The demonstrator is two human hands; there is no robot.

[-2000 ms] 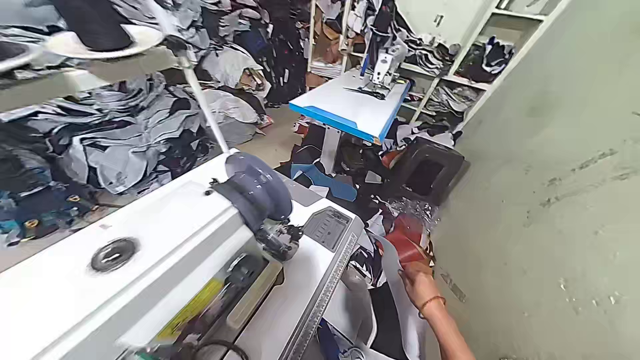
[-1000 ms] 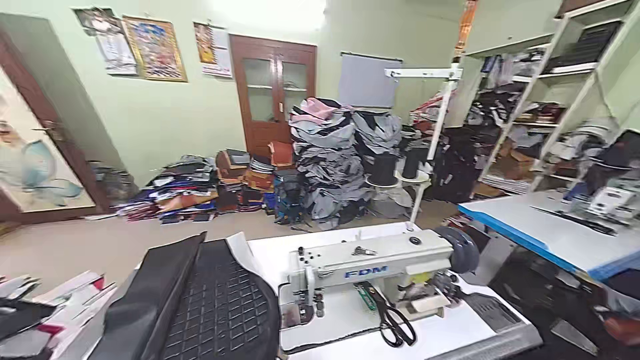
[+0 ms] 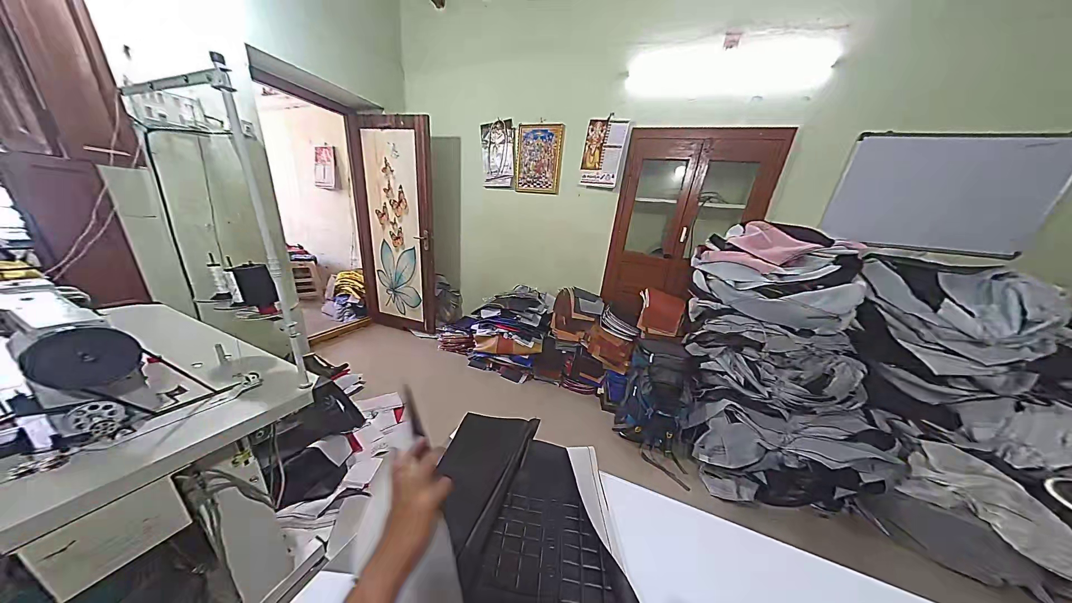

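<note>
My left hand [image 3: 414, 490] is raised at the lower centre-left, its fingers closed around a narrow dark piece [image 3: 412, 414] that sticks up and is too blurred to name. Just to its right lie a folded black sheet [image 3: 486, 456] and a black quilted piece [image 3: 544, 536] with stitched squares, on the white table [image 3: 703, 544]. A pale blurred sheet hangs or lies beside the wrist; which one I cannot tell. My right hand is out of view.
A sewing machine with a black handwheel [image 3: 81, 358] stands on a table at the left. Cut scraps [image 3: 368, 444] lie below it. Stacked pieces [image 3: 507, 327], a backpack [image 3: 657, 385] and tall grey fabric piles [image 3: 779, 377] line the far side. An open door [image 3: 398, 226] stands at the back left.
The view has swung far left, away from the sewing machine and scissors. A hand holding a red-brown piece showed two seconds ago; none showed one second ago. My left hand is now in view.
</note>
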